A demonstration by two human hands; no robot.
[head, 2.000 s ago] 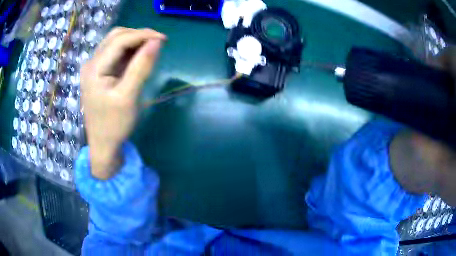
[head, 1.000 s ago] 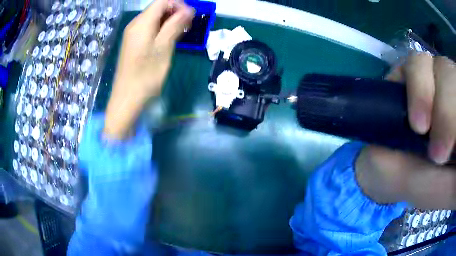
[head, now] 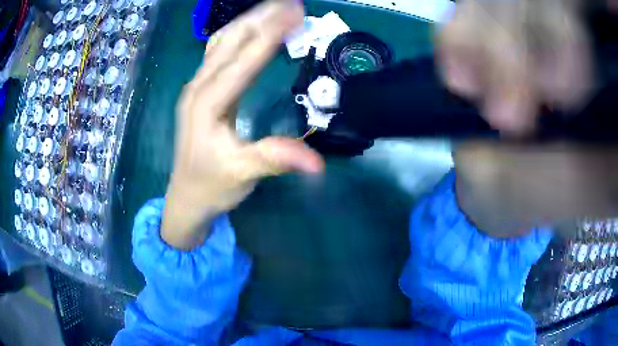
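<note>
The black lens assembly (head: 359, 59) lies on the green mat, its round glass facing up. The white motor (head: 322, 100) sits at its left side, with thin wires at its lower end. My left hand (head: 230, 128) is just left of the assembly, blurred, thumb and fingers spread, with nothing seen in it. My right hand (head: 518, 64), blurred, grips the black electric screwdriver (head: 413, 98), which points left and covers the assembly's right part. Its bit cannot be made out.
A blister tray of motors (head: 74, 128) lies at the left, and another tray (head: 586, 270) at the lower right. The blue bin (head: 202, 19) is at the top, partly behind my left hand. White crumpled tissue (head: 318, 34) touches or nearly touches the lens assembly.
My left hand has moved from the blue bin down and right towards the lens assembly, its fingers now spread. My right hand has brought the screwdriver left, over the assembly.
</note>
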